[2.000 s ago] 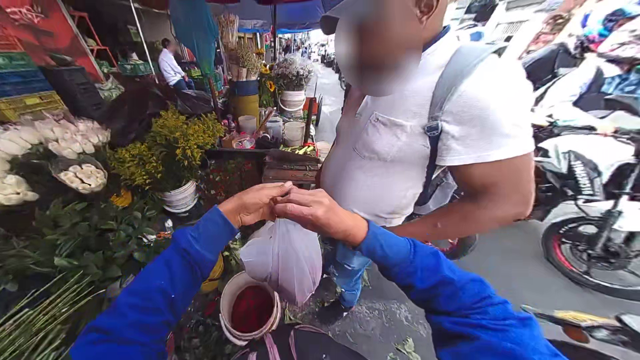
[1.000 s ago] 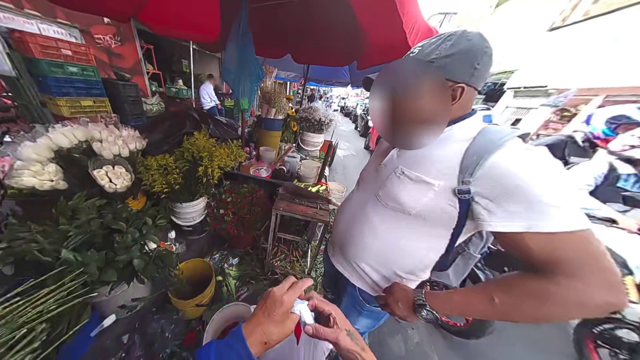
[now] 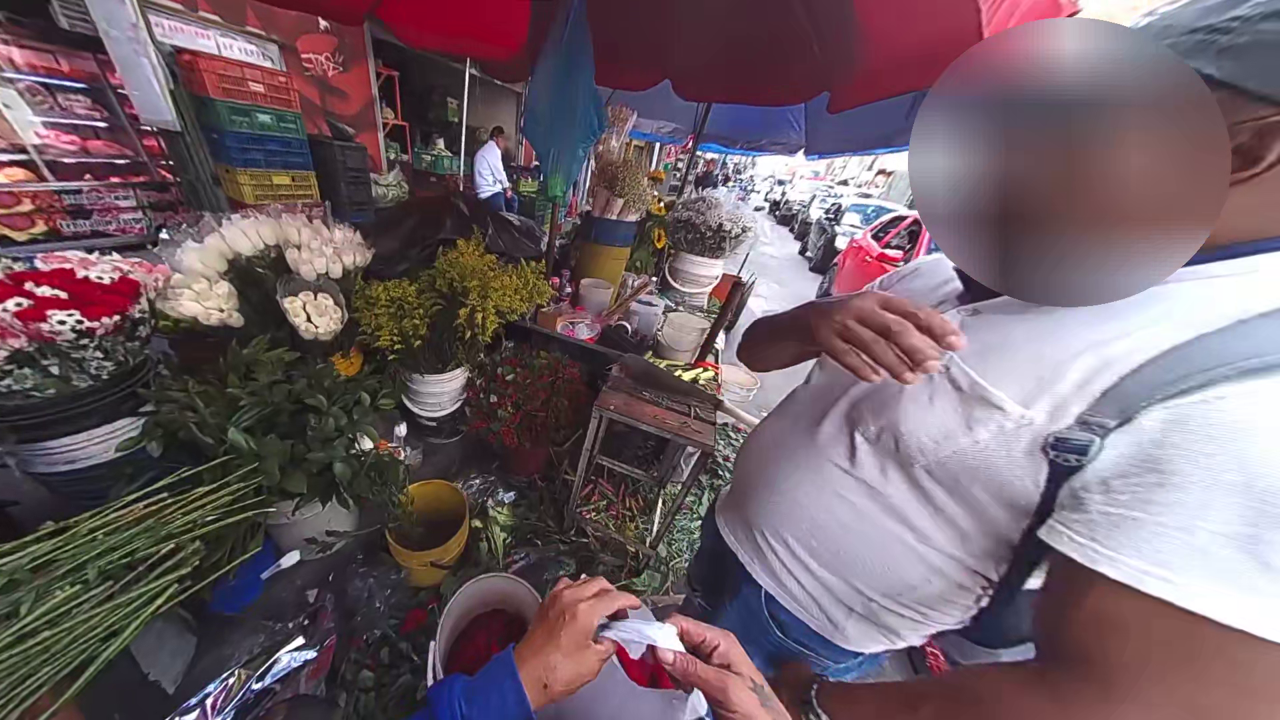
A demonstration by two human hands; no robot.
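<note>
A white plastic bag (image 3: 600, 700) hangs from my two hands at the bottom middle, with something red showing in its mouth. My left hand (image 3: 575, 635), below a blue sleeve, pinches one side of the bag's gathered top. The fingers of my right hand (image 3: 722, 668) pinch the other side. Just left of my left hand stands a white bucket (image 3: 490, 592) with red petals or flowers inside. A person in a white shirt (image 3: 870, 500) stands close on the right, one hand (image 3: 885, 335) raised at the chest.
A yellow bucket (image 3: 430, 535) and a wooden stool (image 3: 655, 410) stand ahead. Long green stems (image 3: 120, 570) lie at the left, below buckets of white roses (image 3: 320, 245) and yellow flowers (image 3: 450, 300). Stacked crates (image 3: 255, 130) stand behind. A red umbrella (image 3: 720, 45) hangs overhead.
The bag's top, gathered and closed between my hands two seconds ago, now gapes with red showing. The nearby person's hand has risen from the waist to the chest. The view has swung left.
</note>
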